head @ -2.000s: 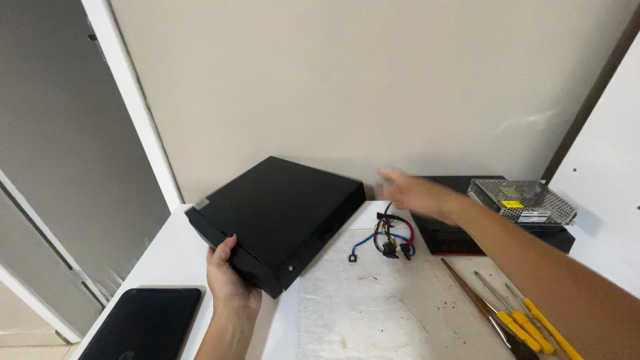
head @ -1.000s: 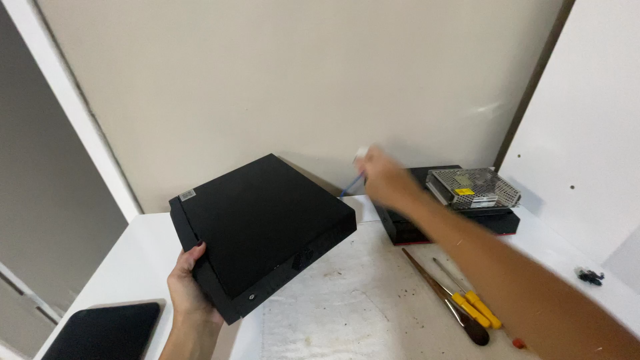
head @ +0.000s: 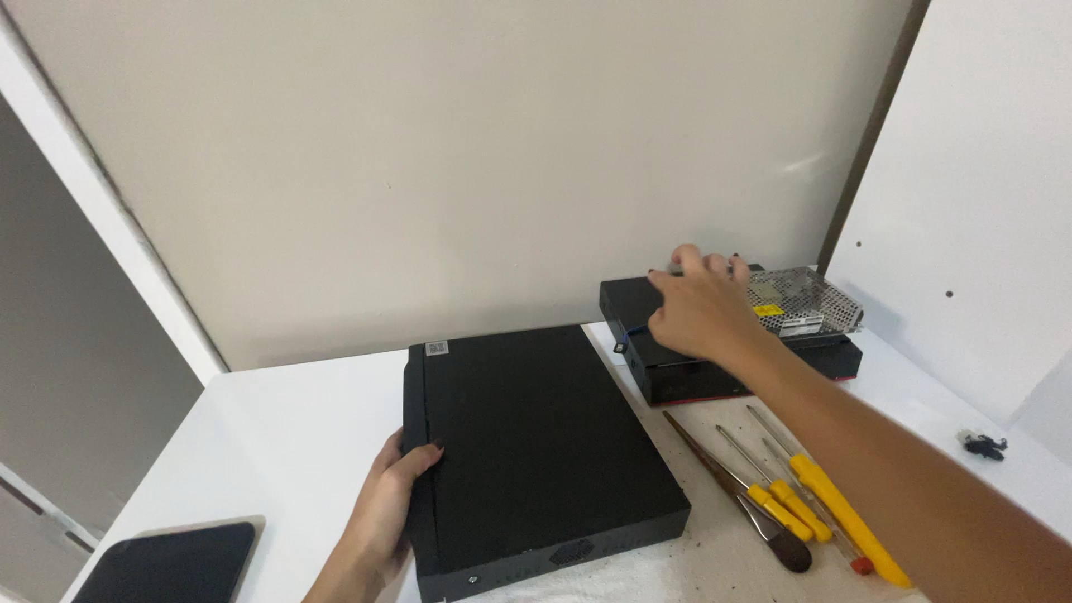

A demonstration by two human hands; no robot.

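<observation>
A flat black metal case (head: 544, 444) with a vent and a screw on its near side lies on or just over the cloth. My left hand (head: 385, 511) grips its left edge, thumb on top. My right hand (head: 708, 306) is over a second black case (head: 687, 385) at the back right, fingers spread and bent. A short blue cable with a dark connector (head: 621, 346) shows beside its thumb side; whether the hand touches it is hidden. Right of that hand, a perforated metal power supply (head: 808, 306) rests on the second case.
Yellow-handled screwdrivers (head: 846, 519) and a wooden-handled brush (head: 737, 494) lie on the pale cloth (head: 620, 569). A dark pad (head: 180, 565) is at the lower left of the white table (head: 276, 435). Small black parts (head: 984, 445) sit far right. Walls stand behind and at right.
The held black case has come down from its tilted pose and lies flatter. The cable bundle has gone from the cloth, where it lay two seconds ago. My right hand has moved over the second case.
</observation>
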